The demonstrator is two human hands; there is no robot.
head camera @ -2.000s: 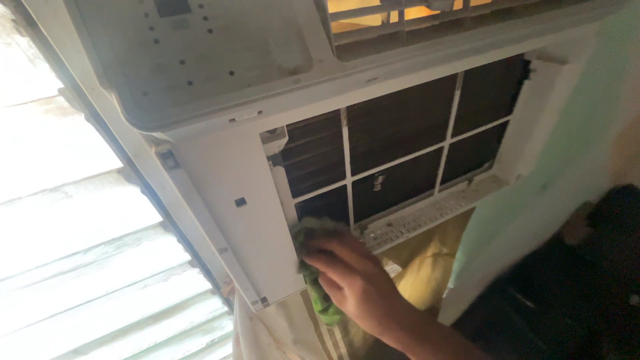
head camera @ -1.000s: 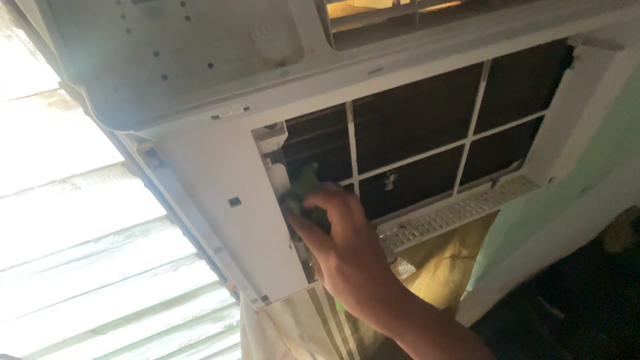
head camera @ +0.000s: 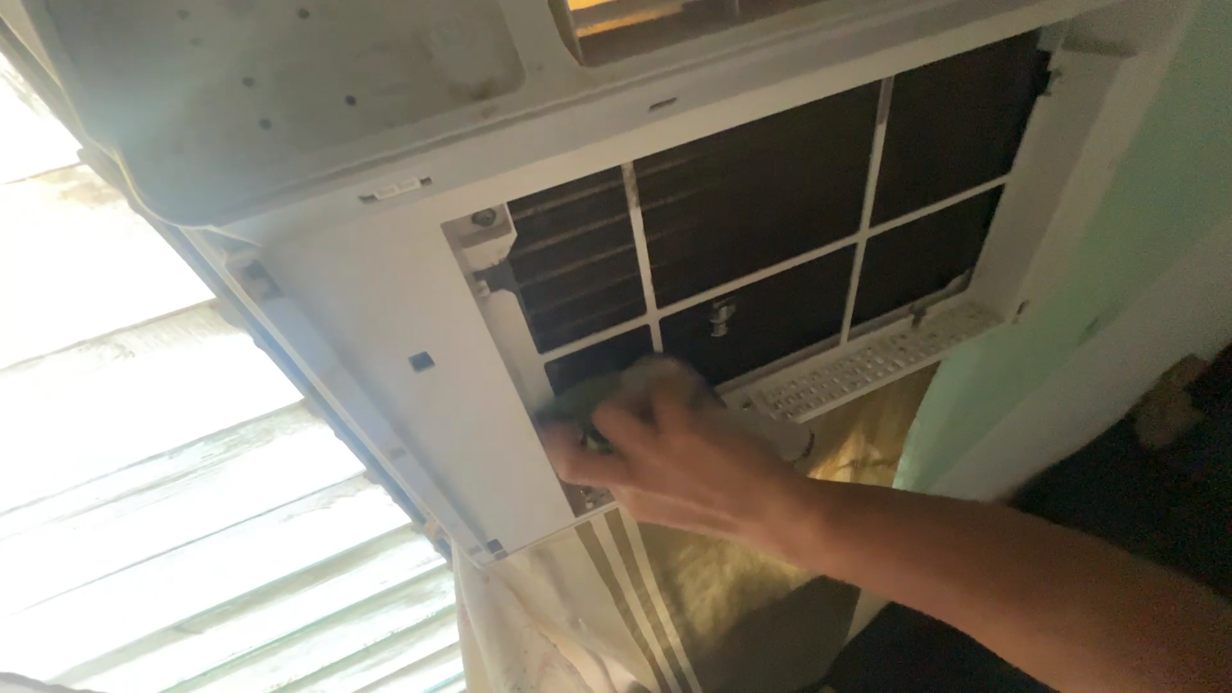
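My right hand (head camera: 664,443) reaches in from the lower right, its fingers closed on a crumpled green cloth (head camera: 577,399). Both are slightly blurred. The cloth is against the lower left corner of the grille opening on a white air conditioner (head camera: 385,289). Thin white bars (head camera: 760,272) cross the dark opening, with metal fins showing behind them at the left. A small metal-looking piece (head camera: 720,316) hangs at the lower middle. My fingers hide part of the cloth and the corner behind it. My left hand is out of view.
The unit's raised front panel (head camera: 289,96) spans the top left. Bright slats (head camera: 173,462) lie at the left, and a striped curtain (head camera: 616,606) hangs below. A slotted ledge (head camera: 857,371) runs under the opening, beside a green wall (head camera: 1136,221) at the right.
From one second ago, my right hand with the cloth has moved down along the opening's left edge to its lower corner. Before that, it had gone up from the unit's bottom edge.
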